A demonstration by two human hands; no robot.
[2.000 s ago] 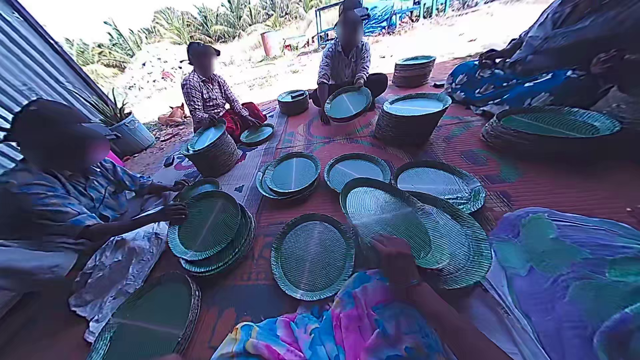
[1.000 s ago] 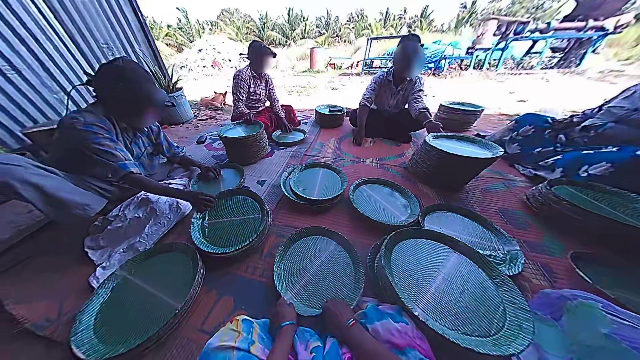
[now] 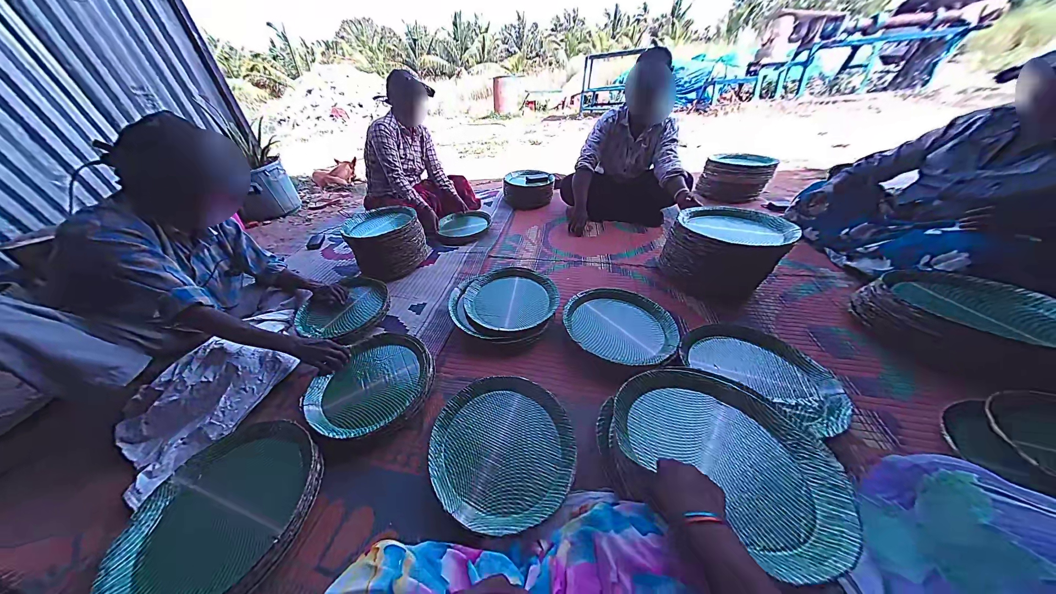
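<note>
My right hand (image 3: 686,492), with a thin bracelet at the wrist, is at the near left rim of a large round green ribbed plate (image 3: 734,454); its fingers appear closed on that rim. This plate lies on other plates at the lower right. A dark sliver at the bottom edge appears to be my left hand (image 3: 493,586); its fingers are hidden. Between the stacks, straight ahead of my lap, lies a single-looking green plate (image 3: 502,454). Beyond my right hand is another green plate (image 3: 763,371), partly overlapped by the large one.
Several people sit around the patterned mat (image 3: 569,239). At the left, a co-worker's hands touch plates in two piles (image 3: 371,388). A large plate stack (image 3: 239,503) lies lower left, a tall stack (image 3: 726,256) farther right, and smaller piles (image 3: 511,304) mid-mat.
A second ago both my hands were at the near rim of the middle plate. My right hand has moved right to the large plate, and my left hand has drawn back toward the bottom edge.
</note>
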